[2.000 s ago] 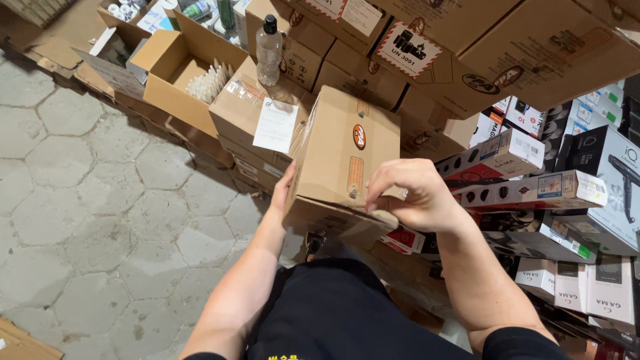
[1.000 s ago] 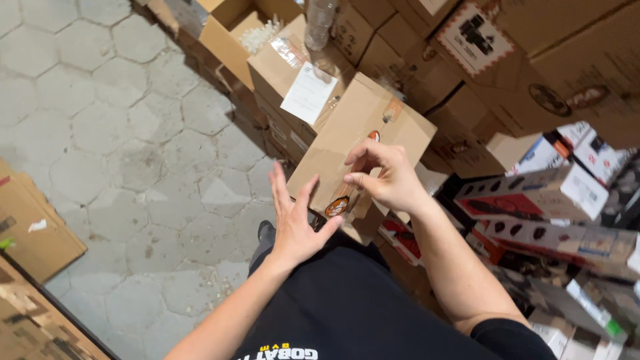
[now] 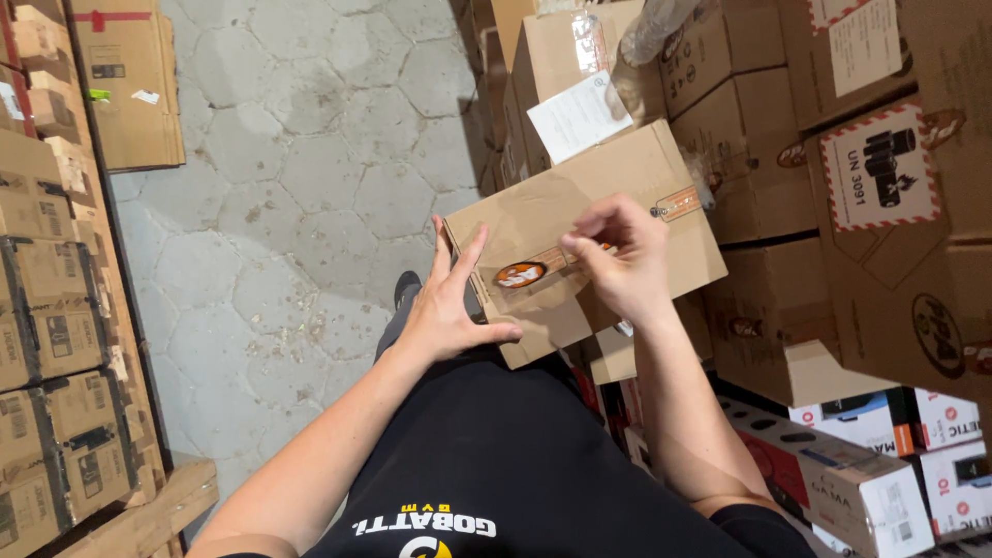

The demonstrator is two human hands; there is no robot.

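A brown cardboard box (image 3: 535, 201) lies tilted in front of me, with a strip of printed tape (image 3: 678, 204) across its top. My left hand (image 3: 453, 302) rests with fingers spread on the box's near left edge and corner. Above the middle of the tape is my right hand (image 3: 624, 252), its thumb and index finger pinched together; whether a tape end is between them cannot be made out. A printed white sheet (image 3: 580, 116) lies on another cardboard box just beyond, beside a clear plastic bottle (image 3: 655, 31).
Stacked cardboard boxes (image 3: 883, 287) rise on the right, above white and red product boxes (image 3: 852, 480). At the left stands a wooden pallet frame (image 3: 116, 356) with wrapped cartons (image 3: 66, 310). Flattened cardboard (image 3: 136, 77) lies on the hexagonal-tiled floor (image 3: 310, 178).
The box has turned from its position two seconds ago. My left hand has shifted from its side to the near edge, fingers spread. The view has swung toward the left pallet.
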